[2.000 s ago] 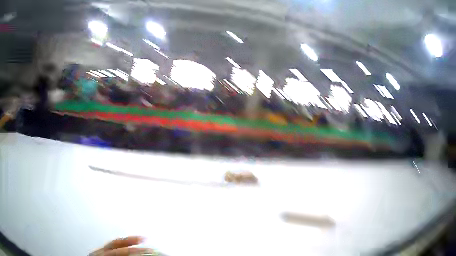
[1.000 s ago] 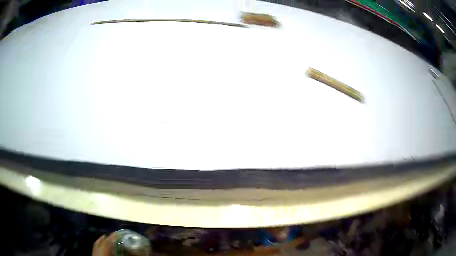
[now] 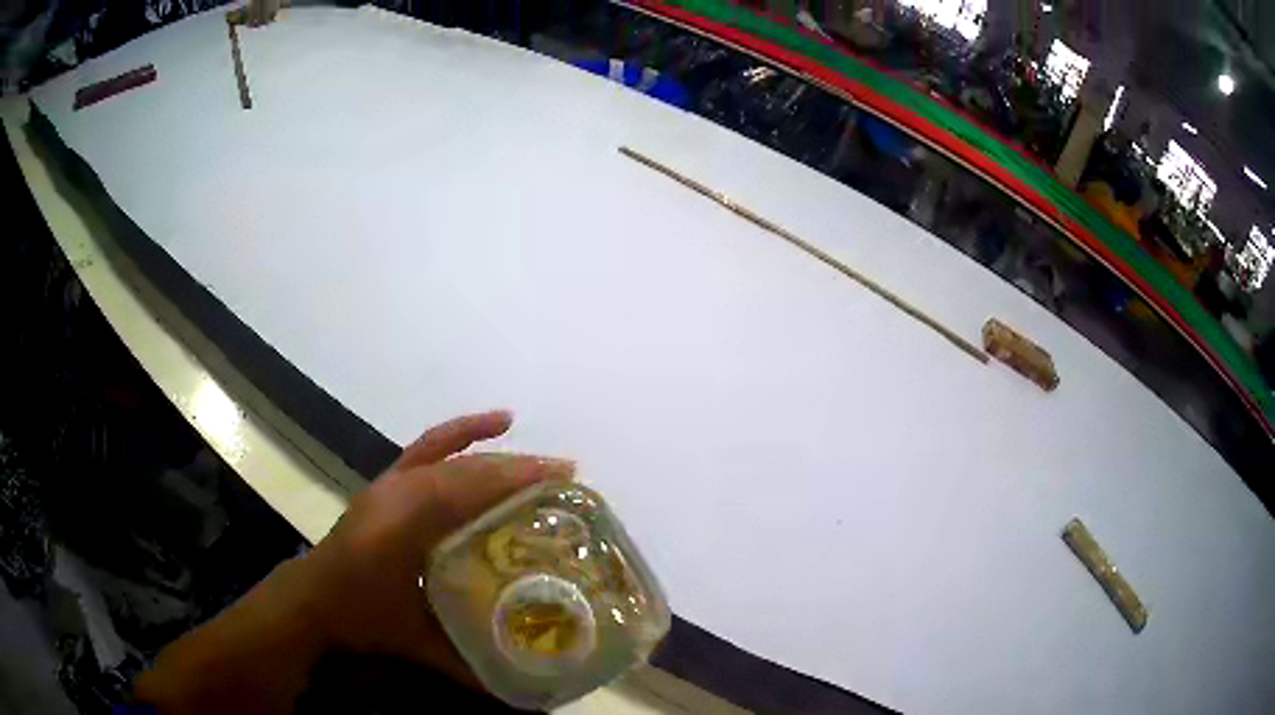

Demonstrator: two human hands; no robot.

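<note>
My left hand (image 3: 399, 538) reaches in from the lower left, bare, and is closed around a clear, squarish bottle or jar (image 3: 594, 559). The bottle's end faces the camera, with a round centre and yellowish contents; its far side is hidden. It is held over the near edge of the lay. White marker paper (image 3: 559, 321) covers the dark layered fabric (image 3: 182, 286). My right hand is out of the picture.
A long thin stick (image 3: 825, 259) and a brown wrapped block (image 3: 1019, 354) lie on the paper. A short bar (image 3: 1105, 574) is at the right, a reddish bar (image 3: 116, 87) at far left. The cream table edge (image 3: 210, 398) curves below; a green-and-red strip (image 3: 979, 154) runs behind.
The view has turned and tilted, showing more of the lay's left end. My left hand and the bottle have come up from the bottom edge into clear view over the table edge.
</note>
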